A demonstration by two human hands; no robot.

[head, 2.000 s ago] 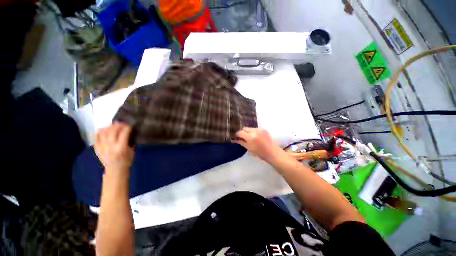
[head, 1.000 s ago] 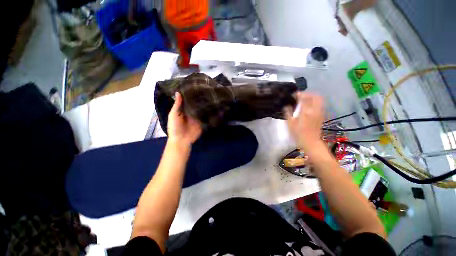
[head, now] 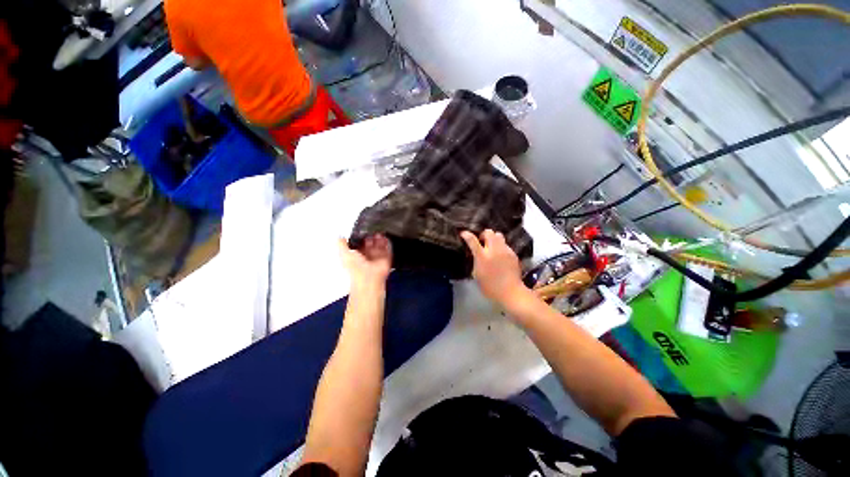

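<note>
The dark brown plaid garment piece [head: 438,210] lies bunched over the right end of the navy pressing board [head: 280,391] and the white table behind it. One part of it stretches back over the long white bar. My left hand [head: 369,259] grips its near left corner. My right hand [head: 491,261] grips its near edge further right. A dark, plain part of the piece shows between my hands. The steam iron [head: 570,282], with a pale wooden handle, is parked to the right of my right hand.
The white narrow board [head: 359,144] runs along the table's far side. Black and yellow lines hang at right above a green bag [head: 708,349]. A blue bin [head: 191,154] and a person in orange [head: 252,61] are beyond the table. A black heap [head: 70,401] is at left.
The plaid piece was spread over the board, then lifted and turned. It is now lower, bunched at the board's right end. My hands have come closer together and the view has turned.
</note>
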